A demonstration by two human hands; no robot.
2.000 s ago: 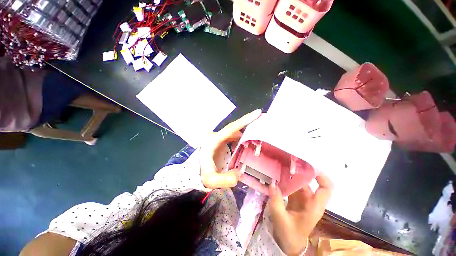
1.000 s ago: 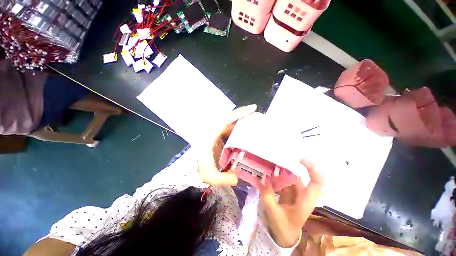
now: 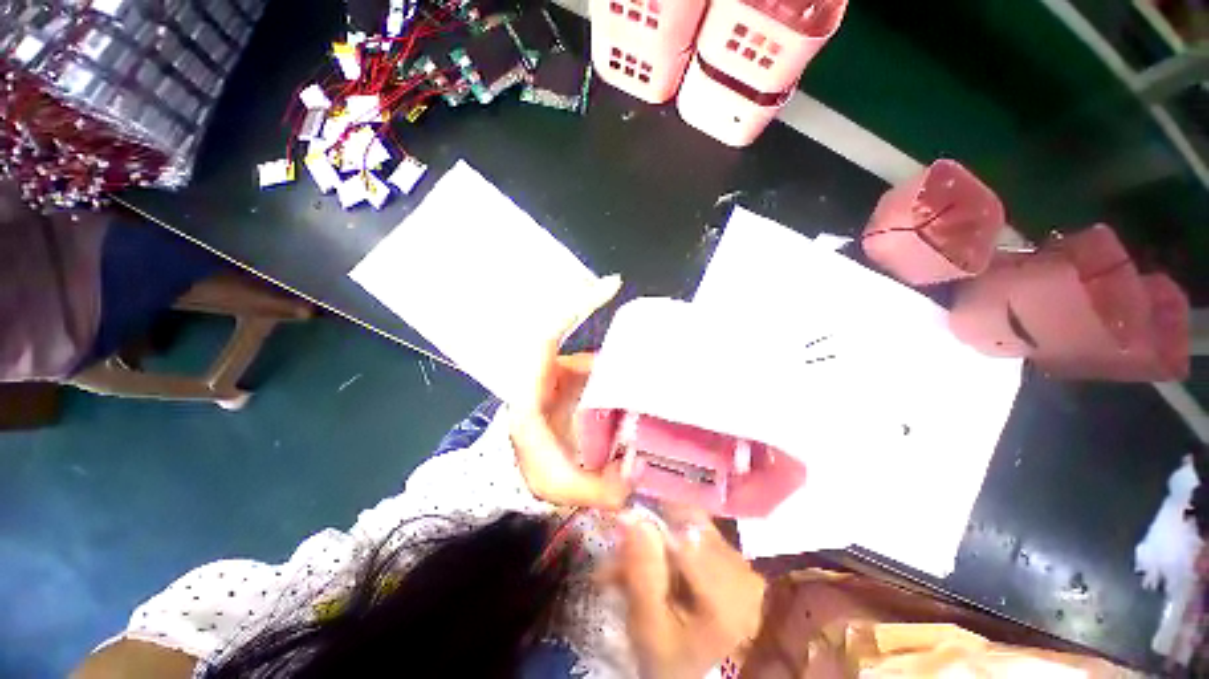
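Observation:
A pink housing [image 3: 762, 480] is held above the larger white paper sheet, its open end facing me. A flat grey display module [image 3: 679, 471] sits in the slot inside it. My left hand [image 3: 546, 431] grips the housing's left side, thumb at the lower rim. My right hand [image 3: 690, 590] is below the housing's lower edge, fingers bent together and blurred; whether it holds anything small is hidden. Thin dark tweezers [image 3: 819, 350] lie on the larger white sheet [image 3: 915, 438].
A smaller white sheet [image 3: 477, 265] lies left. Wired white parts [image 3: 355, 149] and circuit boards [image 3: 511, 73] are piled behind it. Packed wired parts [image 3: 119, 66] are at far left. Pink housings stand at the back [image 3: 743, 80] and right [image 3: 935, 223]. Brown wrap [image 3: 928, 650] is low right.
My right hand has left the housing's right side and moved down and left to below its lower edge. The housing has tilted and shifted slightly left. My left hand still holds it.

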